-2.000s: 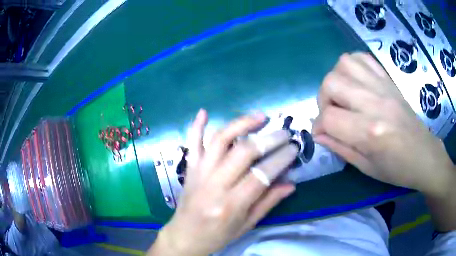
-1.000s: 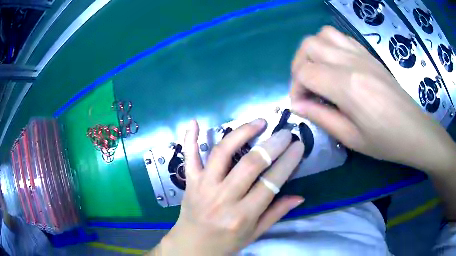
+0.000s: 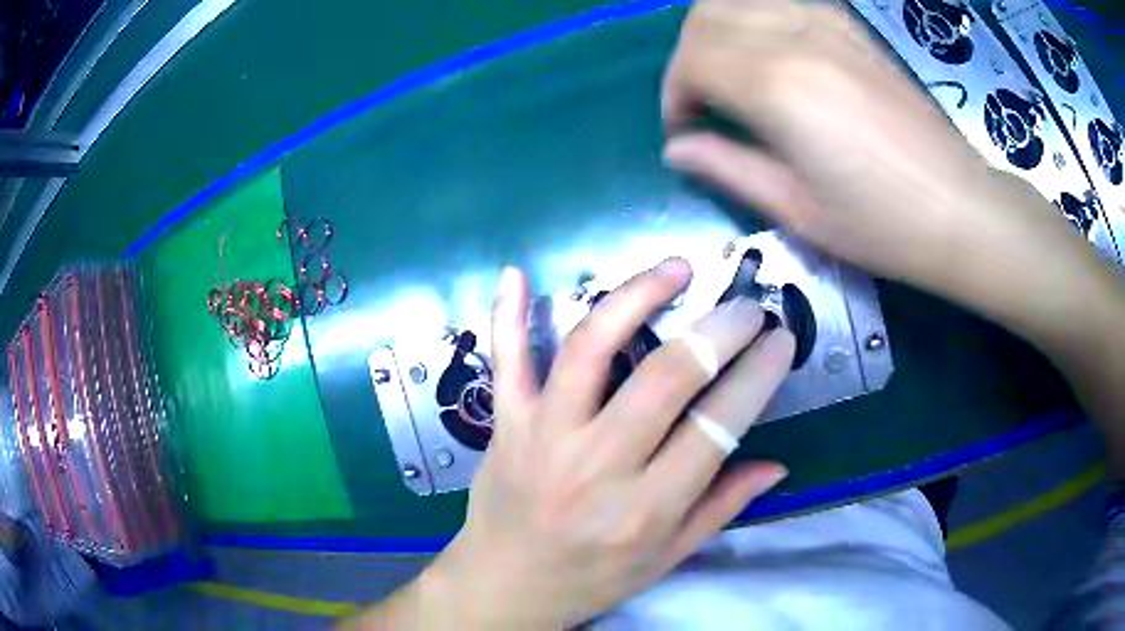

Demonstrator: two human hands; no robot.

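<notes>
A silver metal plate [image 3: 806,390] with three dark openings lies on the dark green surface. My left hand [image 3: 592,462] lies over it with fingers spread and white bands on two fingers. Two fingertips rest at the right opening; the hand partly covers the middle and left openings. A ring seat shows in the left opening. My right hand [image 3: 802,136] is above and behind the plate's right end, fingers curled and blurred; whether it holds anything cannot be seen. Loose copper rings [image 3: 255,318] lie in a pile at the left, some past the mat's edge.
The rings lie partly on a bright green mat [image 3: 253,462]. Clear trays with red-orange strips [image 3: 93,413] stand at the far left. More silver plates [image 3: 981,113] lie at the upper right. Blue lines edge the surface in front and behind.
My right hand has moved from the plate's right opening up and to the left, away from the plate. My left hand stays on the plate, with its fingertips at the right opening.
</notes>
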